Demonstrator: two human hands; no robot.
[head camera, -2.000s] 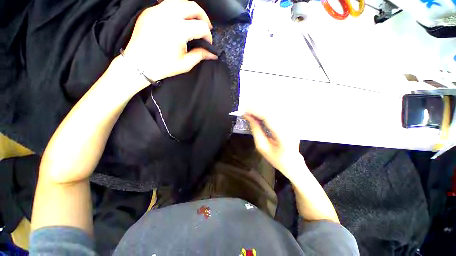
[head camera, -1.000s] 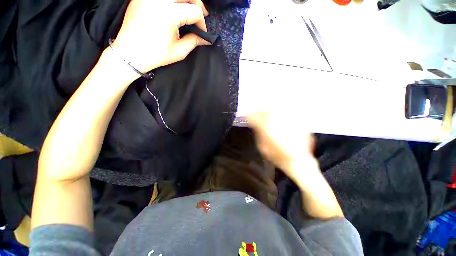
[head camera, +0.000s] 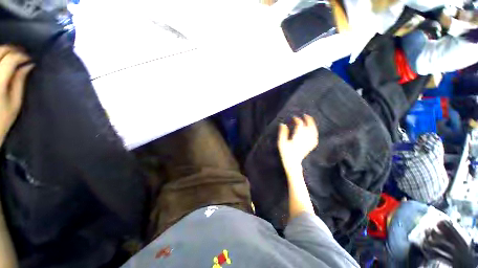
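Observation:
A large black garment (head camera: 78, 141) lies at the left, spilling off the white table. My left hand (head camera: 11, 78) is cut off by the left edge, its fingers on the black cloth; I cannot tell if it grips it. My right hand (head camera: 299, 137) is over a dark textured garment pile (head camera: 330, 136) to the right of my lap. Its fingers are apart and slightly bent, and it holds nothing that I can see.
The white table (head camera: 157, 78) has a phone (head camera: 308, 26) at its far right and faint tweezers (head camera: 170, 29). Beyond the pile at the right are a person's sleeve (head camera: 445, 55), a blue crate (head camera: 422, 116), a red object (head camera: 382, 212) and a checked cloth bundle (head camera: 422, 167).
The view has turned to the right. My right hand has moved from the table's front edge to the dark pile. My left hand now shows only at the left edge.

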